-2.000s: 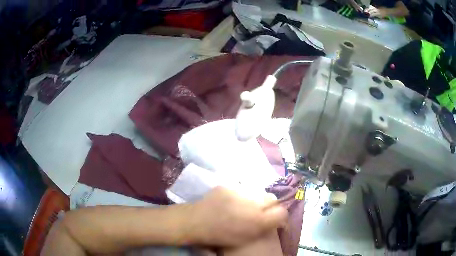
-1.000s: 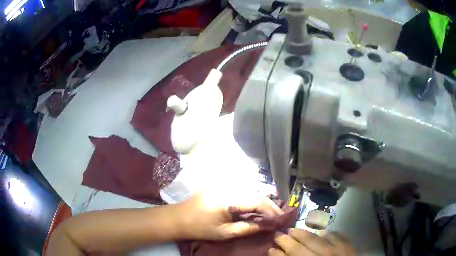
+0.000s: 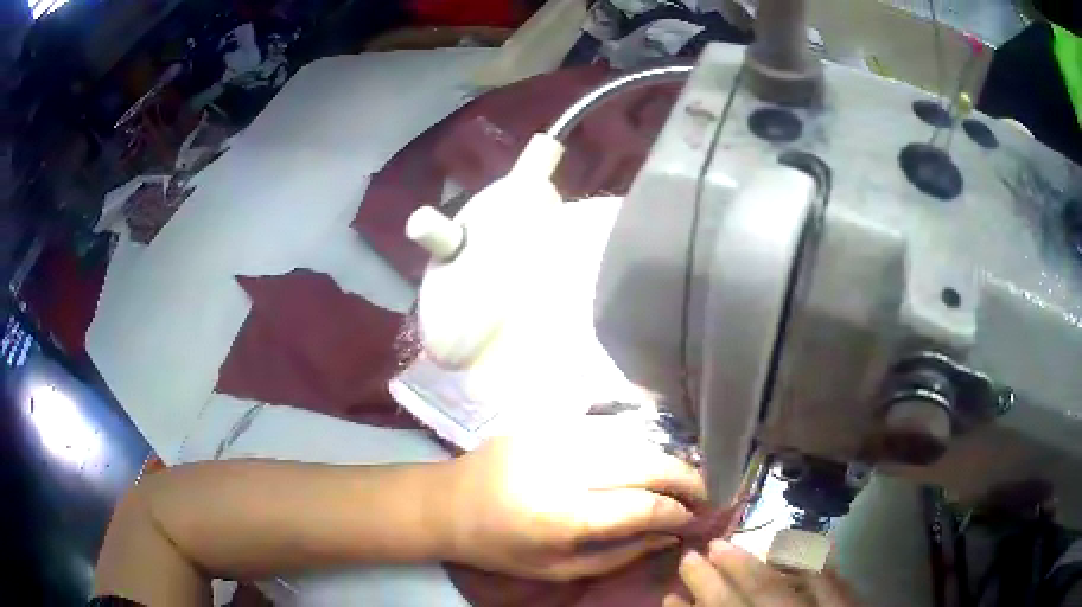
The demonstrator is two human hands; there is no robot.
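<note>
Maroon lining fabric lies on the white table, with a larger part behind the lamp and another part under my hands. White-backed fabric lies under the lamp, washed out by glare. My left hand presses and holds the maroon fabric just left of the needle area. My right hand, cut off by the bottom edge, has its fingertips on the same fabric, close to my left fingers. The sewing machine head hides part of the needle area.
The white sewing lamp hangs left of the machine head. A beige knob is right of the needle area. Dark snips lie at the lower right. Scraps lie behind the table. A red-headed pin stands on the machine.
Both hands have come together on the maroon fabric beside the needle; my right hand was not distinctly visible two seconds ago. The view has shifted closer to the machine head.
</note>
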